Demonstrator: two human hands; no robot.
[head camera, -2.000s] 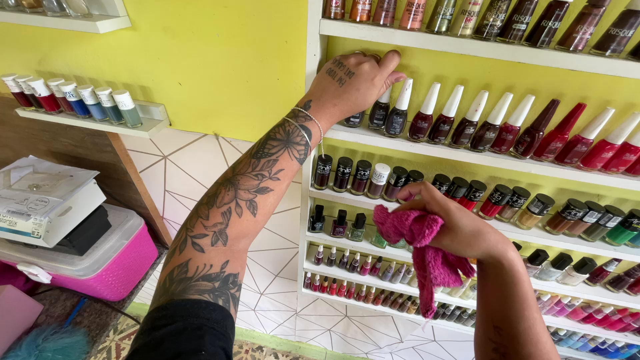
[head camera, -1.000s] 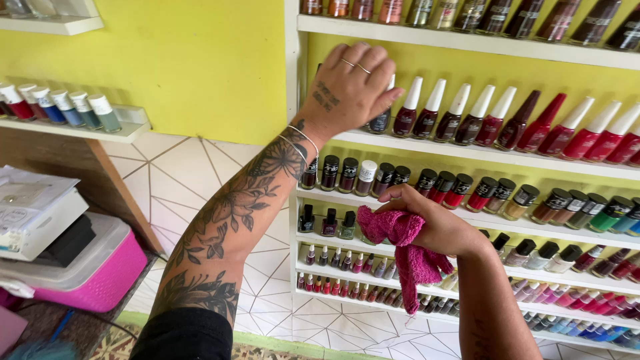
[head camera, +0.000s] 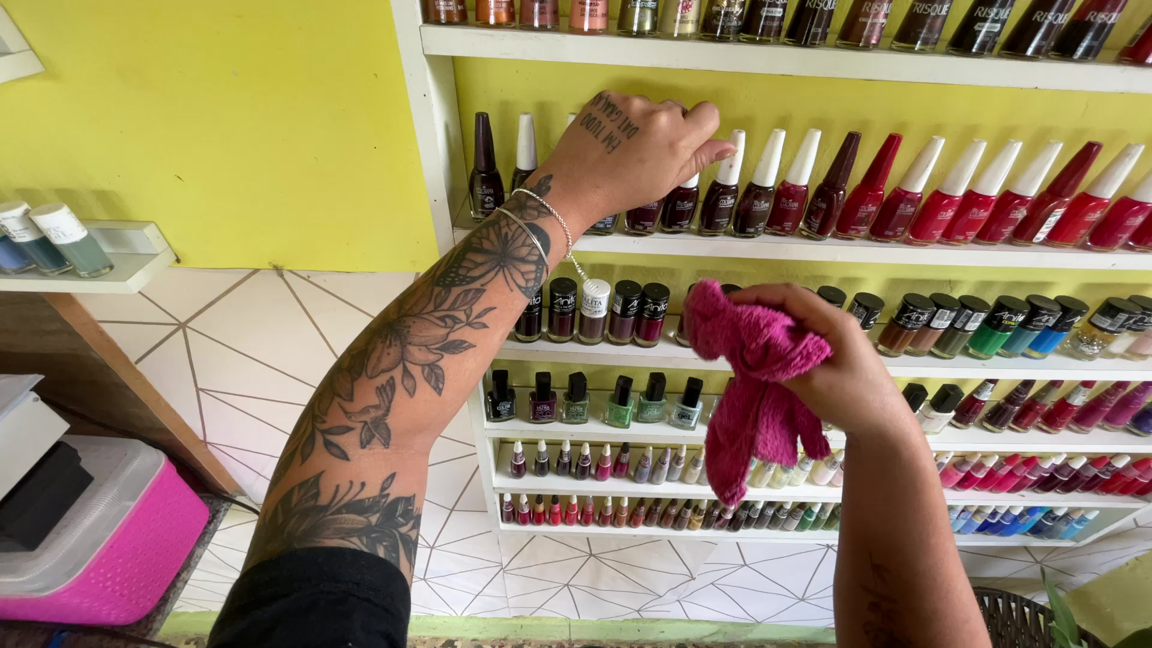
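Note:
My left hand is raised in front of the second visible shelf, thumb and fingertips at the white cap of a dark nail polish bottle; whether it grips the cap I cannot tell. Behind my wrist and knuckles, several bottles are partly hidden. A dark-capped bottle stands at that shelf's left end. My right hand holds a bunched magenta cloth, whose ends hang down in front of the lower shelves. The cloth covers part of the row of black-capped bottles.
White shelves full of nail polish bottles cover the yellow wall. On the left, a small shelf bears more bottles. Below it stands a pink plastic box with a translucent lid. A dark basket and leaves are at the lower right.
My left hand has moved right along the shelf, and bottles at its left end now show. My right hand still holds the magenta cloth. The view has shifted somewhat.

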